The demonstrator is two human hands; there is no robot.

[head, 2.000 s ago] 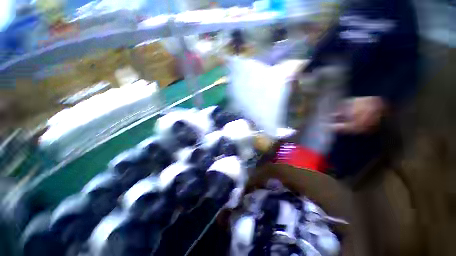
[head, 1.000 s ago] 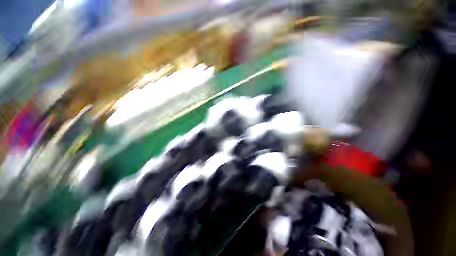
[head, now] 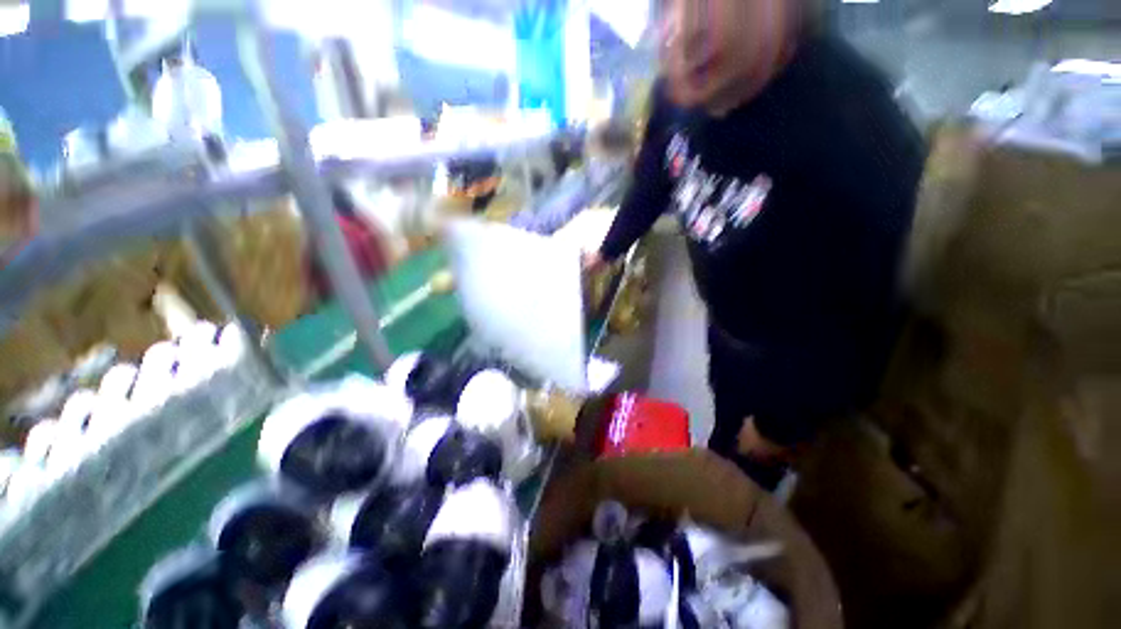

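Neither of my hands is in the picture. Several dome cameras [head: 465,559], white shells with glossy black ball fronts, stand close together in rows on the green bench top [head: 154,498] at the lower left and centre. To their right, a big round brown carton [head: 793,541] holds more black and white cameras [head: 639,578], loosely piled. The picture is somewhat blurred, so fine details cannot be told.
A person [head: 799,209] in a dark top stands beyond the carton, one hand at a white panel [head: 523,295]. A red object [head: 645,426] lies behind the carton. A long tray of white round-topped items [head: 135,430] is at left. Brown cartons [head: 1069,283] stand at right.
The view has swung and become sharper. The person now shows with upper body and part of the face. The camera rows look nearer, and the carton sits lower and further left than one second ago.
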